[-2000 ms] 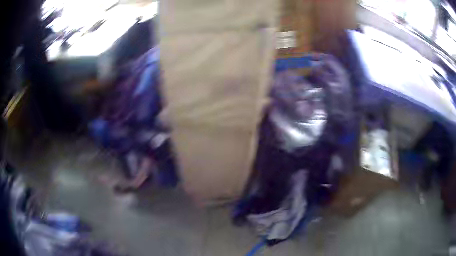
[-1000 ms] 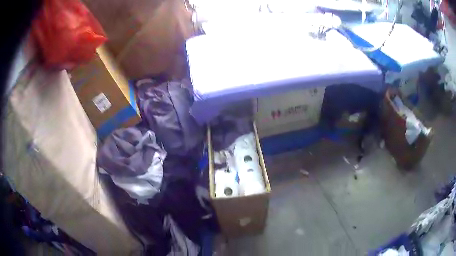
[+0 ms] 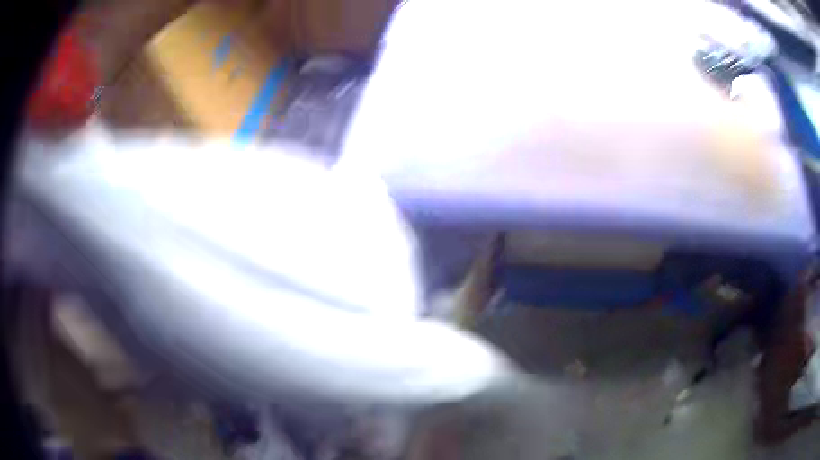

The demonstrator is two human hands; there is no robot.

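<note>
A large white and pale grey piece of what looks like fabric [image 3: 270, 243] fills the left foreground. It is strongly blurred, and its narrow end points to the lower right. It hides part of the floor and the things behind it. The padded ironing table [image 3: 575, 108] stands behind it, very bright on top with a lilac front edge. A blurred tan patch shows over the table's right part; I cannot tell what it is. I cannot make out either of my hands.
A cardboard box with blue tape [image 3: 216, 67] and a red item [image 3: 65, 81] are at the upper left. Dark grey material [image 3: 319, 99] lies beside the table. A blue item [image 3: 575, 283] is under the table. A brown box [image 3: 787, 359] stands at the lower right.
The white piece has come into the left foreground, where a beige surface and the box of white rolls showed before. The ironing table now appears larger and closer.
</note>
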